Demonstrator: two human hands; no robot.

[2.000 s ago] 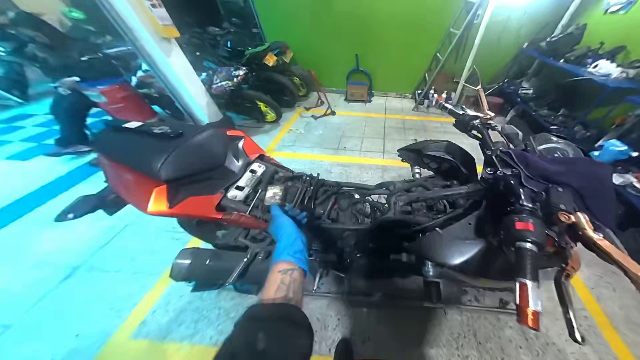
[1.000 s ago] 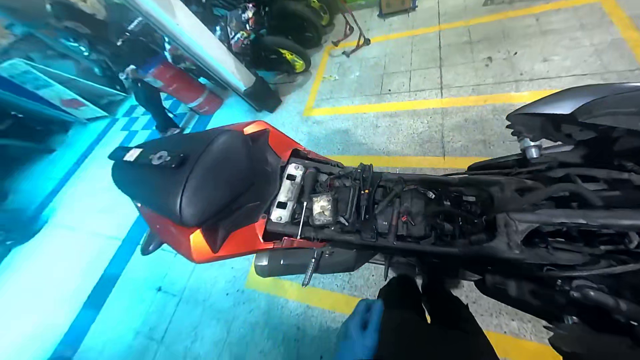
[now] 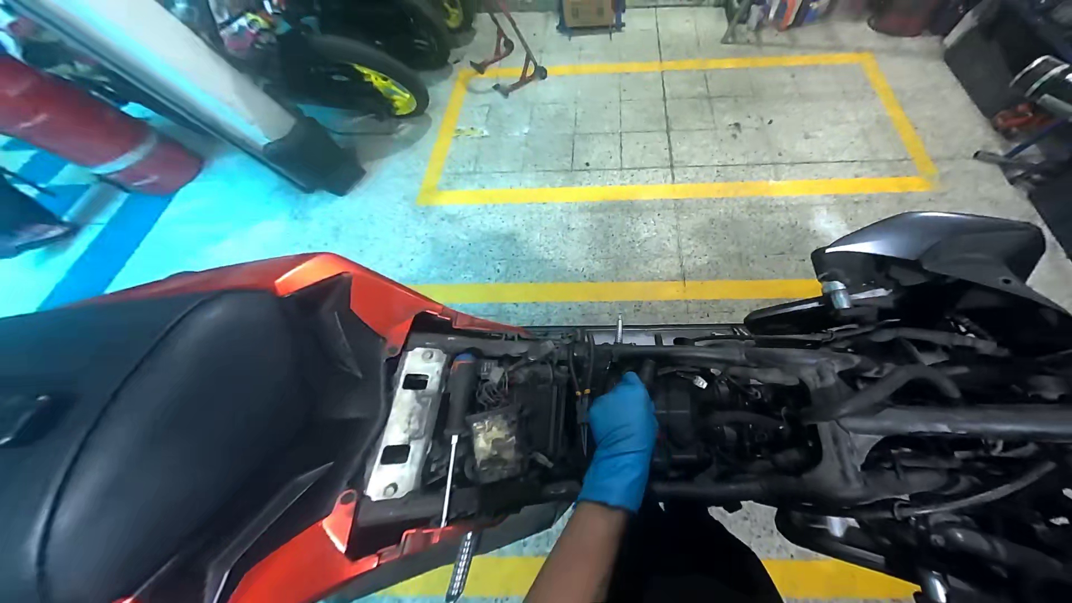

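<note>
My left hand (image 3: 621, 440), in a blue glove, reaches down into the open middle of a motorcycle's frame. Its fingers are curled and mostly hidden among dark parts, so whether it grips anything cannot be told. Just left of the hand are black cables with small orange bands (image 3: 583, 392). Further left, a screwdriver (image 3: 459, 398) lies across the rear frame between a pale metal bracket (image 3: 406, 427) and a worn, yellowish boxy part (image 3: 496, 444). The black seat (image 3: 193, 394) and red-orange tail fairing (image 3: 368, 318) are at the left. My right hand is out of view.
Frame tubes (image 3: 938, 419) and a grey-black body panel (image 3: 930, 251) extend to the right. A footpeg (image 3: 462, 565) sticks out below the tail. Beyond the motorcycle are a yellow-lined tiled floor (image 3: 678, 126), a pillar (image 3: 209, 84), a red cylinder (image 3: 92, 126) and a wheel (image 3: 368, 79).
My left hand, near the rear bracket two seconds ago and low beside my legs one second ago, is now inside the middle of the frame. The view has shifted closer to the motorcycle.
</note>
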